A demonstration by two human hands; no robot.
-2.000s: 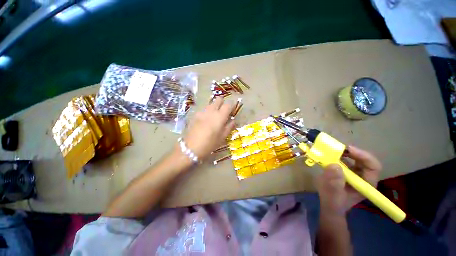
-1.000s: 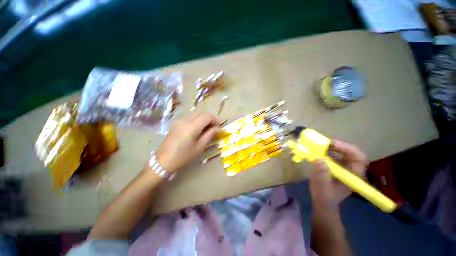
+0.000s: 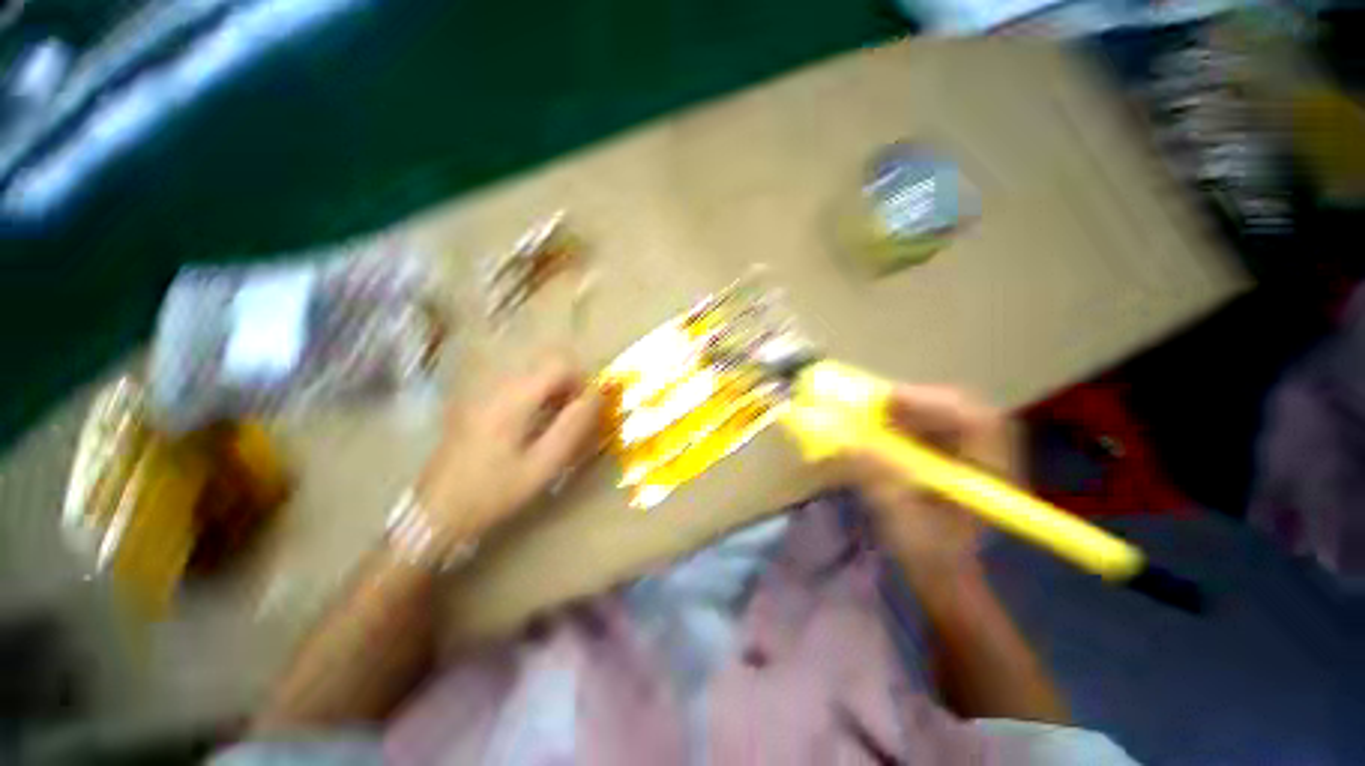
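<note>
The frame is strongly blurred. The amber board panel (image 3: 681, 412) lies flat on the cardboard in front of me, with thin leads along its upper right edge. My right hand (image 3: 936, 464) holds the yellow soldering iron (image 3: 988, 491), its black front over the panel's right edge; the tip is too blurred to place. My left hand (image 3: 509, 449) is at the panel's left edge with thumb and fingers close together; whether it holds a lead or the panel itself is not clear. A small loose lead pile (image 3: 532, 265) lies above my left hand.
A clear bag of leads (image 3: 352, 332) with a white label lies at the upper left, and a stack of amber panels (image 3: 165, 501) at the far left. A round tin (image 3: 910, 207) stands at the upper right. The green conveyor belt (image 3: 524, 90) runs behind the cardboard-covered bench (image 3: 1048, 195).
The view has shifted and tilted, so the bench items sit further left. My left hand has moved from beside the lead pile down to the panel's left edge. My right hand still holds the iron.
</note>
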